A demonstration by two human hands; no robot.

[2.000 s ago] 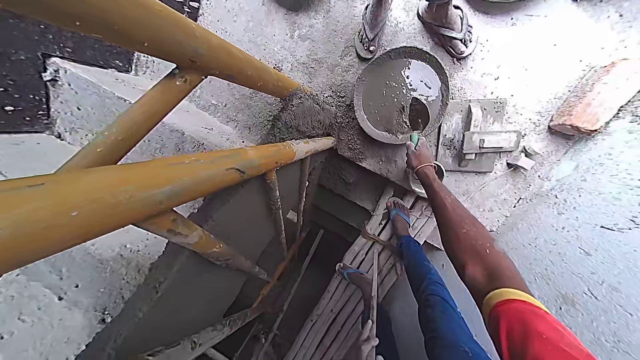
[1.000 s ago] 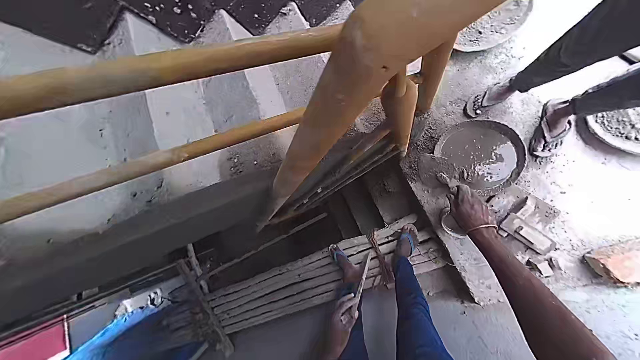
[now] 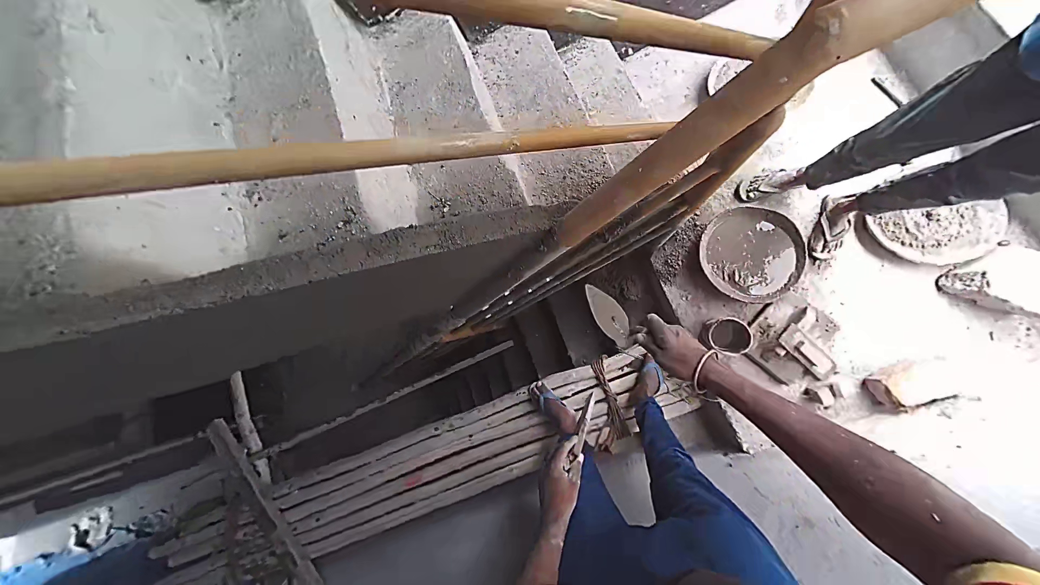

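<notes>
My right hand [image 3: 673, 345] grips a pointed trowel [image 3: 608, 315], its metal blade reaching up and left over the dark gap beside the concrete edge. In my left hand [image 3: 562, 471] is a narrow, straight strip [image 3: 583, 424], held upright above the wooden poles; its material is unclear. A round pan of wet mortar [image 3: 753, 253] lies on the floor beyond my right hand. Just right of that hand stands a small round container [image 3: 729, 335]. Flat tools with block handles [image 3: 806, 348], seemingly plastering floats, lie to its right.
My sandaled feet stand on a platform of lashed wooden poles [image 3: 422, 455] above a deep opening. Yellow pipes [image 3: 325, 162] cross before concrete stairs [image 3: 439, 106]. Another person's legs [image 3: 910, 154] stand at the upper right, near a second pan [image 3: 938, 231] and a brick piece [image 3: 902, 386].
The view has swung strongly toward the stairs. My right hand with the trowel has moved from the mortar pan to beside the pole platform. The left hand still holds the strip.
</notes>
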